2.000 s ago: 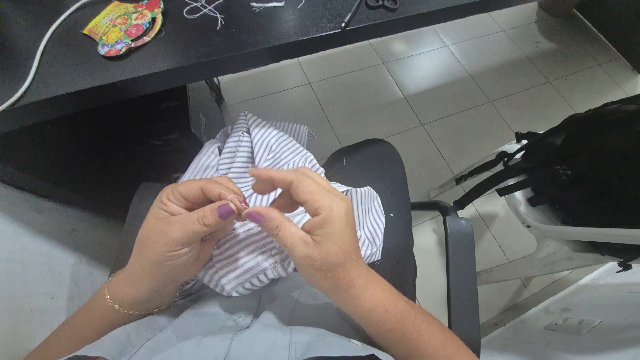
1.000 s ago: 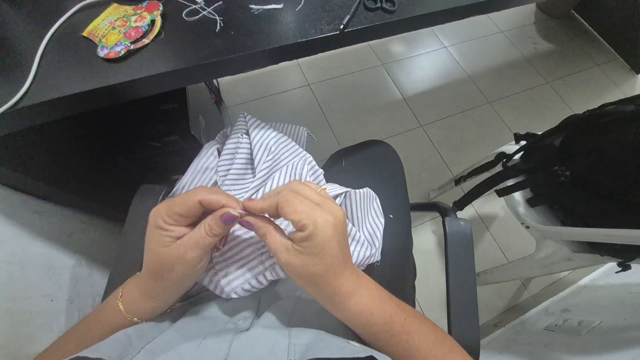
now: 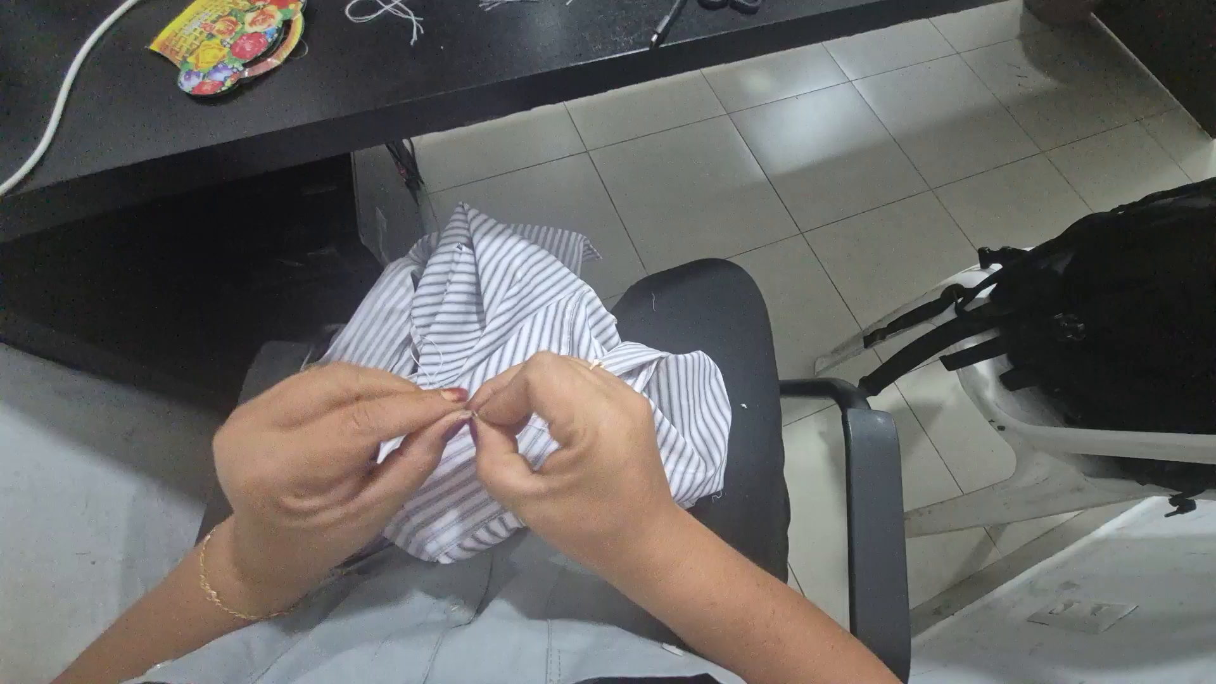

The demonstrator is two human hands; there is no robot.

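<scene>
My left hand [image 3: 328, 465] and my right hand [image 3: 575, 446] meet fingertip to fingertip above my lap. Thumb and forefinger of each are pinched on something tiny and pale, too small to name; a thin white thread [image 3: 427, 347] shows just above my left fingers. Beneath both hands a white cloth with grey stripes [image 3: 532, 294] lies bunched over my lap and the black chair seat [image 3: 712, 313]. The hands hide part of the cloth.
On the black desk [image 3: 399, 85] ahead lie a flowered card packet [image 3: 233, 43], loose white thread [image 3: 385, 14], a white cable [image 3: 66, 90] and a black-handled tool at the far edge. A chair armrest [image 3: 874, 513] is at right, beyond it a black backpack [image 3: 1121, 313] on a white plastic chair [image 3: 1026, 465].
Two seconds ago the right fingers were more spread; now they are curled in and pinched against the left fingertips. The striped cloth lies much as before.
</scene>
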